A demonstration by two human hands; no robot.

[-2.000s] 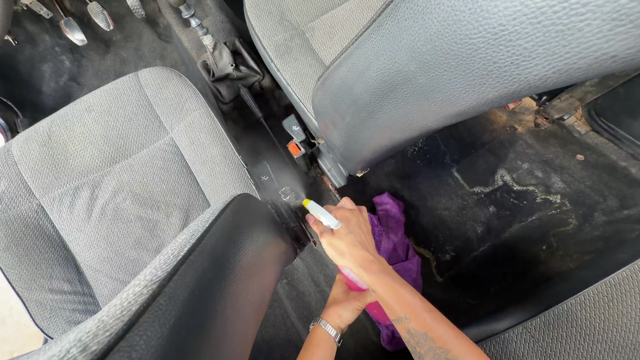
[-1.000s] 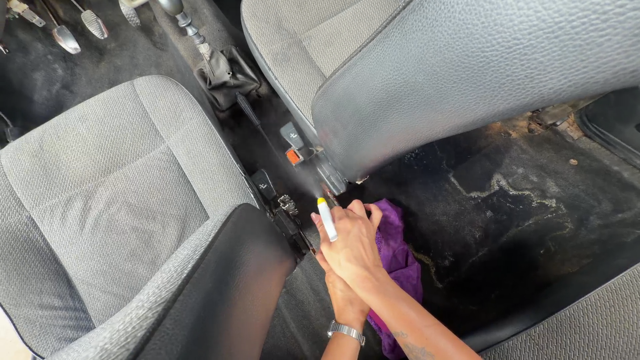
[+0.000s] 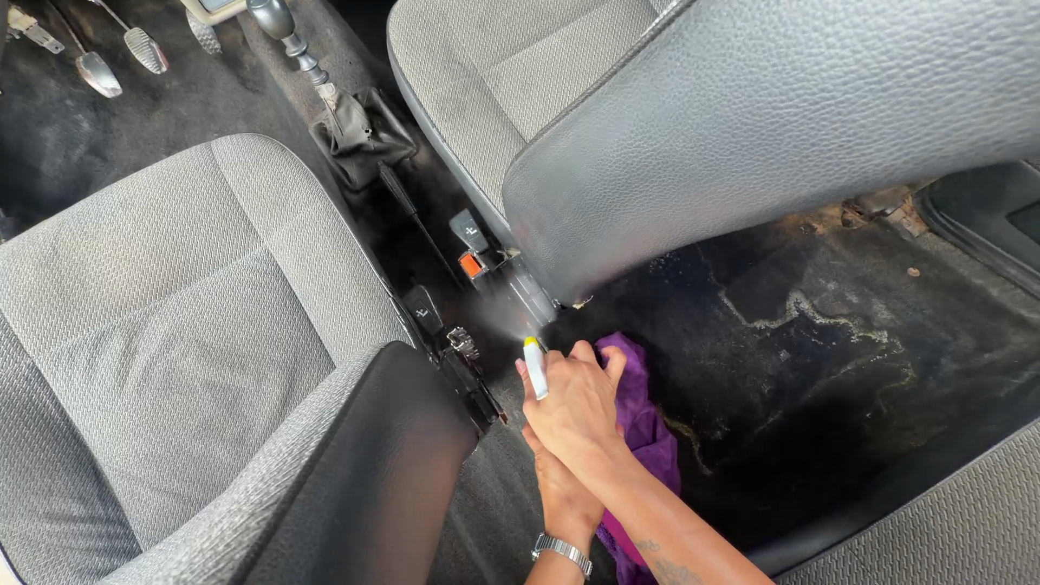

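My right hand (image 3: 573,398) is wrapped around the head of a spray bottle (image 3: 535,370), white with a yellow nozzle. Fine mist leaves the nozzle toward the floor between the front seats, near the orange-buttoned seat belt buckle (image 3: 471,265). Beneath it, my left hand (image 3: 561,491), with a metal-banded watch at the wrist, is at the bottle's lower part, which is mostly hidden by the hands. A purple cloth (image 3: 646,422) hangs beside and under my hands on the right. The handbrake lever (image 3: 400,188) lies beyond the mist.
Two grey fabric front seats flank the gap, the left cushion (image 3: 203,325) and the right backrest (image 3: 772,122). The gear lever (image 3: 284,36) and pedals (image 3: 99,75) are farther forward. The dark, stained rear floor (image 3: 780,357) lies right, with a rear seat edge (image 3: 951,520) below it.
The spray bottle's nozzle has swung from pointing up and left to pointing more nearly straight ahead. Mist now falls nearer the orange-buttoned buckle. Both hands have stayed together on the bottle.
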